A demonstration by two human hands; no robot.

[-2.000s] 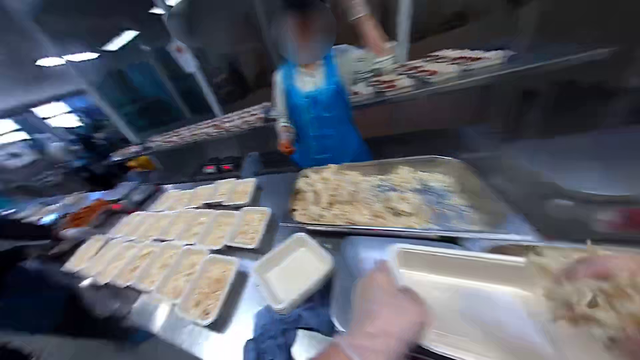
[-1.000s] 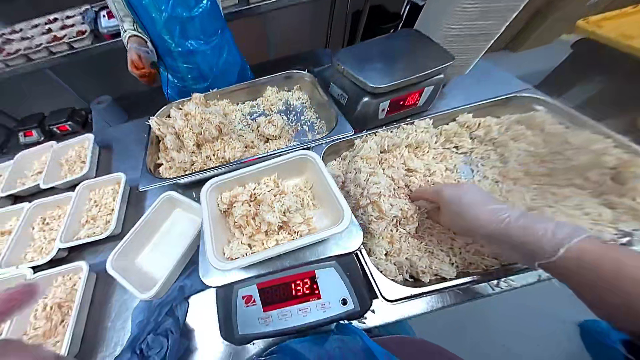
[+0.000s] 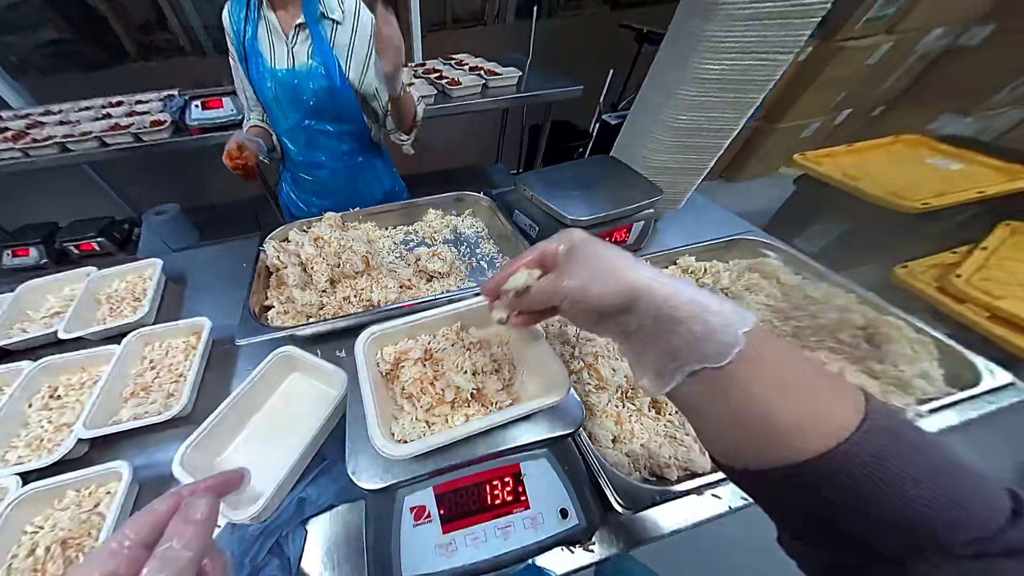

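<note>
My right hand (image 3: 560, 296), in a clear plastic glove, pinches a small clump of cooked rice over the right end of a white tray (image 3: 552, 384). That tray holds a mound of rice (image 3: 448, 372) and sits on the steel plate of an Ohaus digital scale (image 3: 488, 512) with a lit red display. My gloved left hand (image 3: 176, 528) is low at the left, fingers apart, by the near end of an empty white tray (image 3: 276, 420). Behind the scale is a steel pan of rice (image 3: 368, 264); a larger steel pan of rice (image 3: 800, 320) lies partly under my right arm.
Rice-filled white trays (image 3: 160, 376) stand in rows at the left. A second scale (image 3: 588, 196) is beyond the pans, beside a tall stack of trays (image 3: 720, 88). A person in a blue apron (image 3: 320, 120) stands across the table. Yellow lids (image 3: 912, 172) are at the right.
My right hand has moved from the rice in the large pan to above the tray on the scale, with a small clump of rice. My left hand has come further into view.
</note>
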